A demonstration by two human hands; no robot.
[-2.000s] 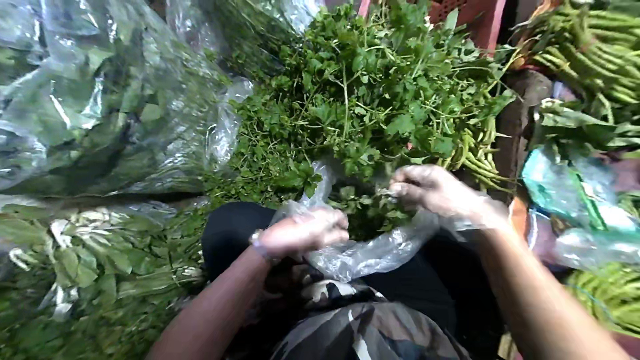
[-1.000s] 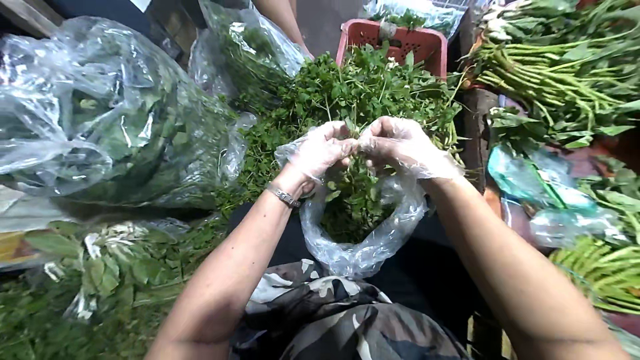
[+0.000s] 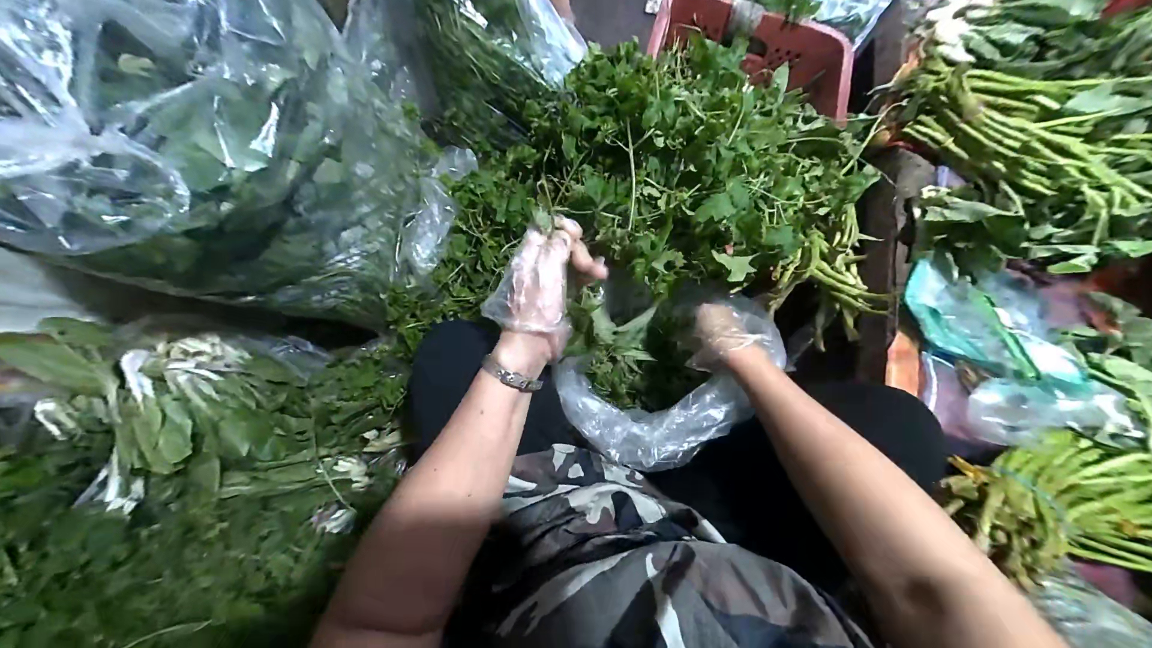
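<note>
A clear plastic bag (image 3: 661, 436) lies open in my lap with leafy green sprigs (image 3: 616, 373) in it. My left hand (image 3: 544, 270), in a thin clear glove, is at the near edge of a big heap of leafy greens (image 3: 666, 162); its fingers are bent near some stems, and whether they grip any is unclear. My right hand (image 3: 724, 333), gloved too, is low at the right side of the bag's mouth, its fingers partly hidden by plastic and leaves.
Large plastic bags of greens (image 3: 270, 171) stand at the left. Behind the heap is a red plastic crate (image 3: 801, 58). Bundled leafy stems (image 3: 1026, 135) and a green-tinted plastic bag (image 3: 990, 324) lie right. White-stemmed greens (image 3: 171, 387) lie at lower left.
My hands were together above the bag one second ago and are now apart. The right one has moved down to the bag's right side, the left one stays by the heap.
</note>
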